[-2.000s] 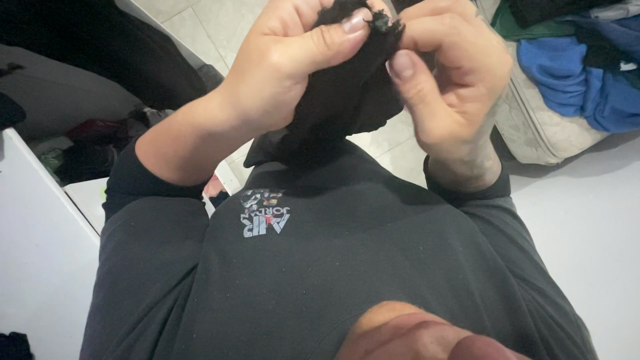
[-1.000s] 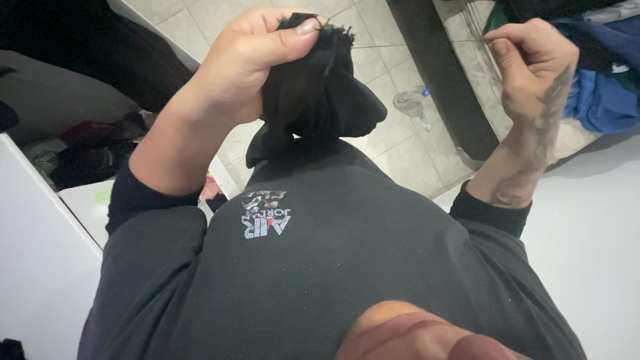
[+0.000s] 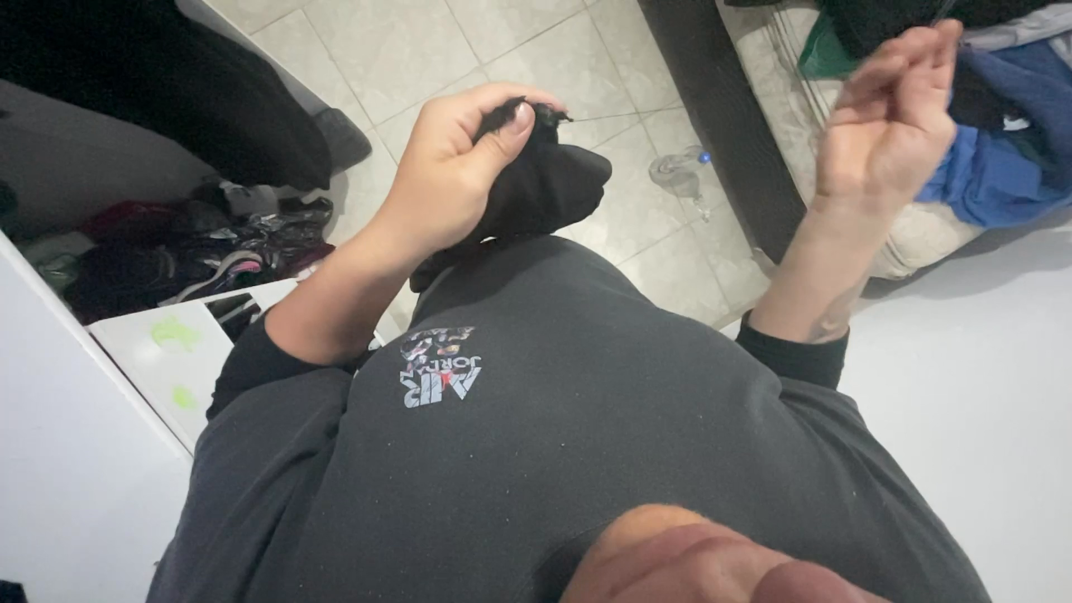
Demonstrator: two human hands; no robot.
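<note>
My left hand (image 3: 461,163) grips a piece of black fabric (image 3: 544,184) near its frayed edge, thumb on top. The cloth hangs over the front of my dark grey shirt (image 3: 586,402). Raised at the upper right, my right hand (image 3: 892,113) is well apart from the cloth, its fingertips drawn together. Something thin and faint shows at those fingertips near the top edge; blur hides what it is.
A clear plastic bottle (image 3: 677,172) lies on the tiled floor (image 3: 410,63). Blue clothes (image 3: 997,176) lie on a mattress (image 3: 913,239) behind a dark bed rail (image 3: 712,109). At left are a white cabinet (image 3: 159,335) and piled dark items (image 3: 142,260).
Two seconds ago both hands were together at the black fabric. My right hand has since moved away to the upper right. My left hand, still gripping the cloth, is lower.
</note>
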